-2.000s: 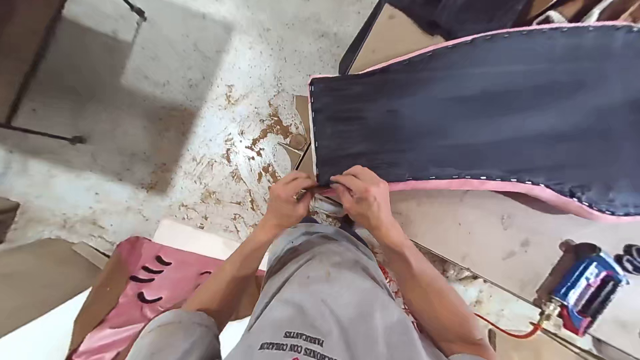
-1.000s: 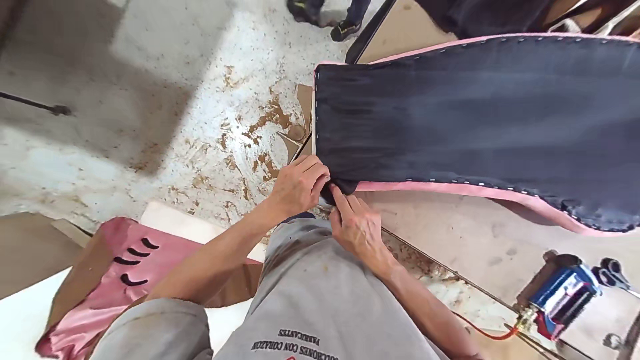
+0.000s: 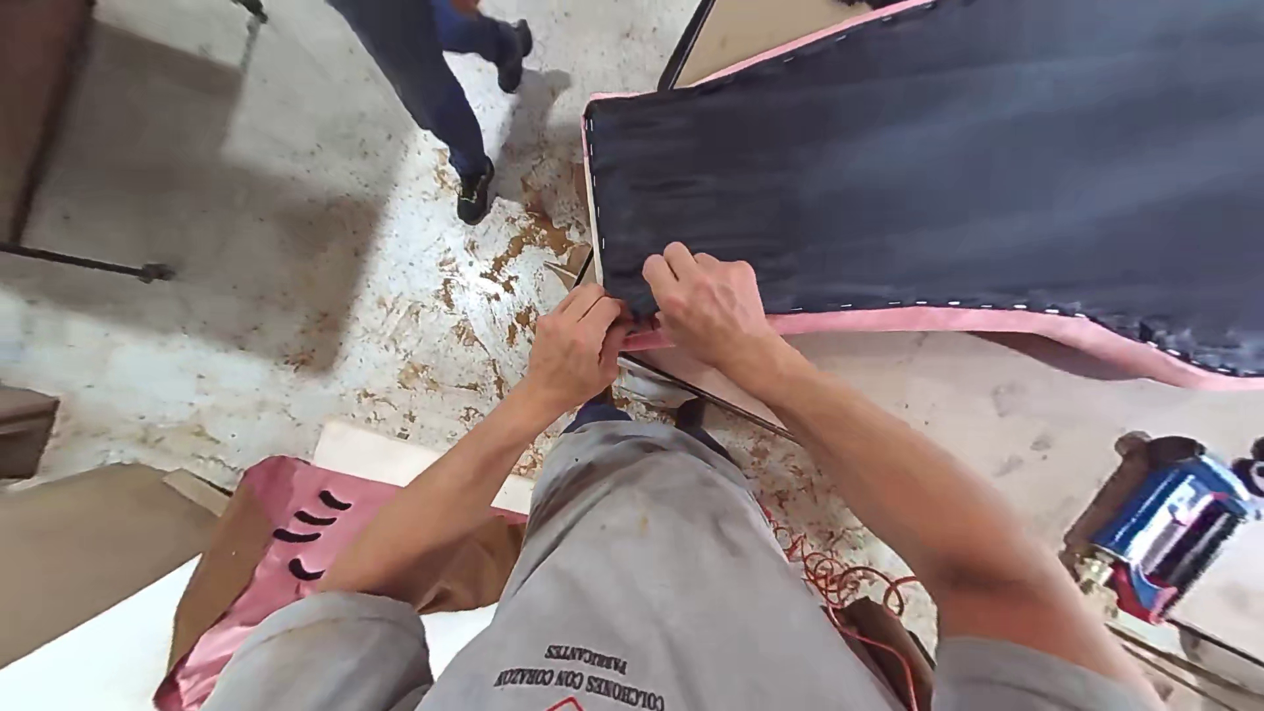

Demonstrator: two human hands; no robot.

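Observation:
A large panel with black backing fabric (image 3: 889,178) and a pink fabric edge (image 3: 908,320) lies on the table, staples running along its border. At its near left corner, my left hand (image 3: 581,341) pinches the fabric edge between thumb and fingers. My right hand (image 3: 706,301) rests beside it on the black fabric, fingers curled at the same edge; its fingertips are partly hidden, and whether they grip cloth is unclear. A blue and red pneumatic stapler (image 3: 1170,523) lies on the table at the right.
Pink fabric with black marks (image 3: 326,523) lies over a white surface at lower left. A red coiled air hose (image 3: 839,583) hangs below the table edge. Another person's legs (image 3: 439,89) are on the stained floor beyond. A dark metal bar (image 3: 89,262) juts in at left.
My right hand has moved up onto the black fabric, while my left stays at the panel's corner. The other person's legs have come further into view.

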